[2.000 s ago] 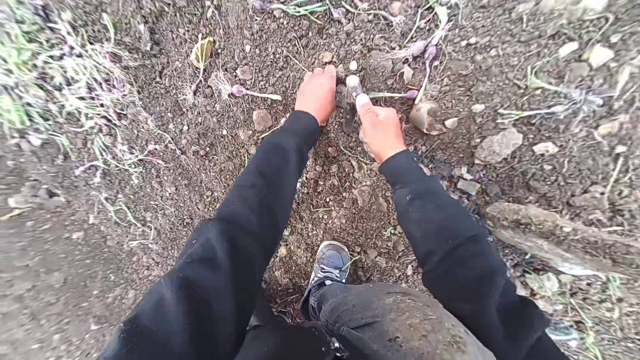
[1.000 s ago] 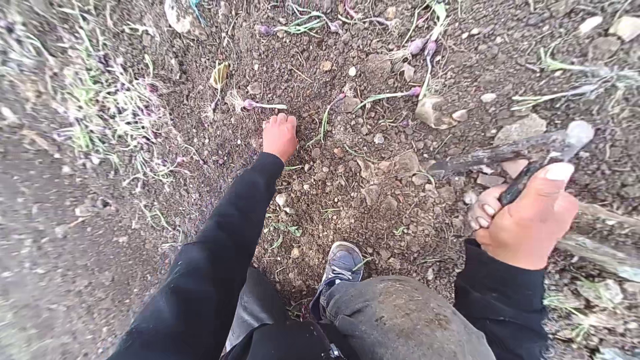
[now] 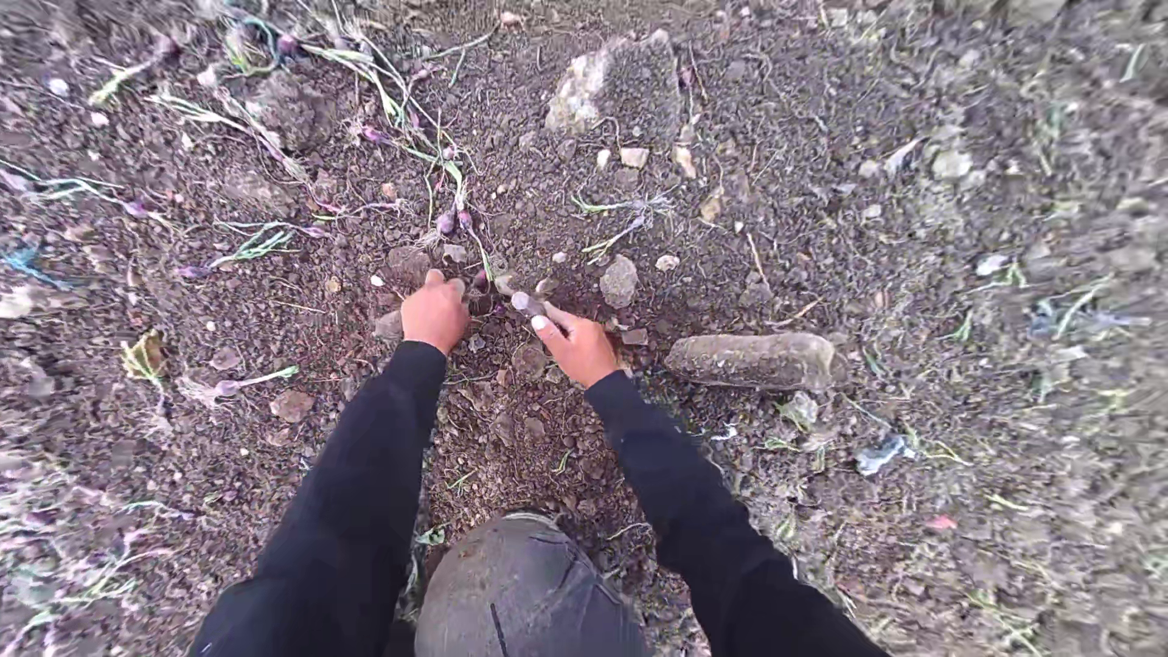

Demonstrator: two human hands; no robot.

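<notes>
My right hand is closed around the handle of a hand tool; a pale rounded end shows above the fist, and its working end is hidden. Close to its left, my left hand is at the soil with curled fingers; whether it holds anything cannot be made out. Between and just above the hands lies a purple onion bulb. More purple onions with green tops lie just beyond the hands. A single onion plant lies on the soil to the left.
A long rounded stone lies right of my right hand. A large rock and a flat stone are farther forward. A yellowed leaf and many onion plants lie at the left. My knee is below the hands.
The view has shifted to the right. My hands, wide apart one second ago, are now close together at the soil. The tool stays in my right hand.
</notes>
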